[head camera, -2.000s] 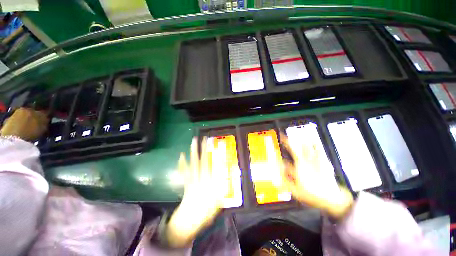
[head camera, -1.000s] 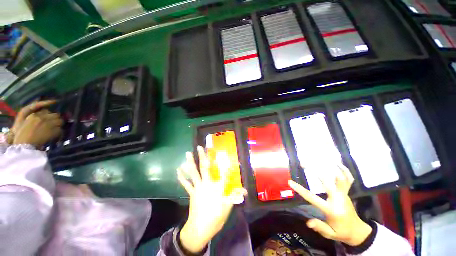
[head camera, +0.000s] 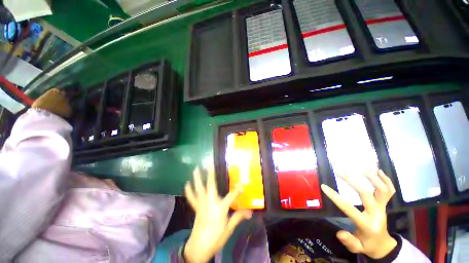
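Note:
A black phone tray (head camera: 267, 169) lies in front of me with several smartphones side by side. The leftmost phone (head camera: 245, 167) is orange and the second phone (head camera: 295, 177) is red. The third phone (head camera: 349, 149) and the fourth phone (head camera: 410, 154) are white, and the rightmost phone (head camera: 455, 141) is greyish. My left hand (head camera: 213, 218) is open with spread fingers at the orange phone's lower left. My right hand (head camera: 367, 213) is open, its fingers over the lower part of the third phone and its index finger beside the red phone. Neither hand holds anything.
Behind is a stacked black tray (head camera: 213, 56) with three phones showing text and red bands. At left, another tray (head camera: 167, 108) holds dark phones; a neighbouring person's sleeve (head camera: 36, 154) and hand are there. A red tray edge (head camera: 442, 233) shows at lower right.
The second phone's screen went from orange to red. My hands first moved back from the screens, then my left hand shifted off the orange phone. The view has shifted, moving the trays in frame.

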